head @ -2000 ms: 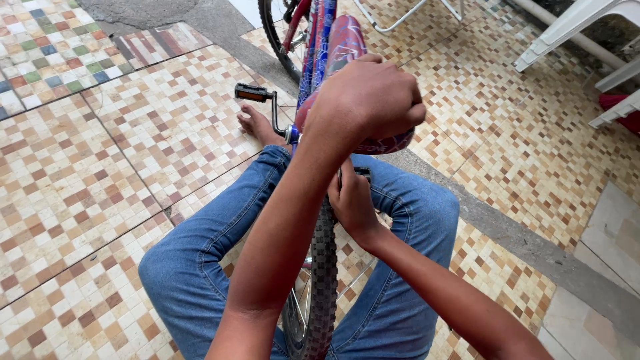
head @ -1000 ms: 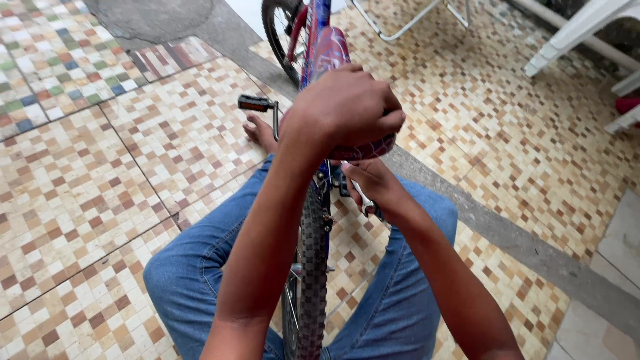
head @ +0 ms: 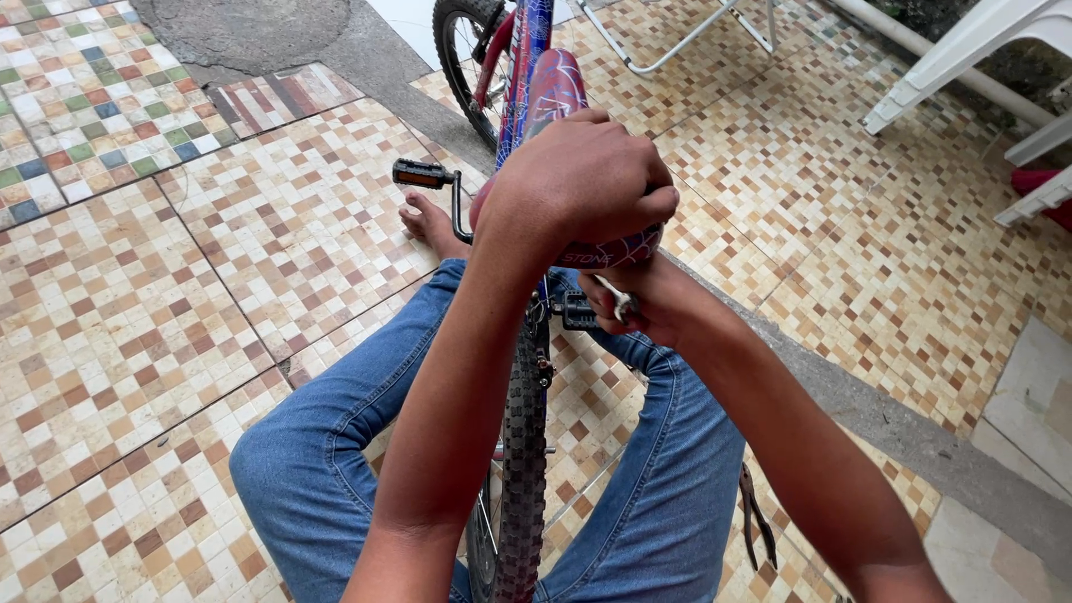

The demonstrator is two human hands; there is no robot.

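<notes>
My left hand (head: 586,180) rests on top of a red and blue bicycle saddle (head: 559,79) with a web pattern, its fingers curled over the saddle's right side. Below the saddle's rear edge, my right hand (head: 641,306) holds a metal wrench (head: 621,301), whose jaw end points back toward me. The saddle hides that hand's fingertips and the wrench's other end. The knobby rear tire (head: 521,469) stands upright between my legs, with brake parts (head: 544,368) beside it. The blue and red frame (head: 526,50) runs forward from the saddle.
A black pedal (head: 423,174) sticks out left near my bare foot; another pedal (head: 578,311) is by my right hand. Pliers (head: 754,515) lie on the tiled floor right of my leg. The front wheel (head: 465,67) is ahead. White plastic chair legs (head: 921,75) stand at upper right.
My right hand, lower beside the tire two seconds ago, has moved up under the saddle's rear; the wrench in it has come into sight. My left hand stays on the saddle.
</notes>
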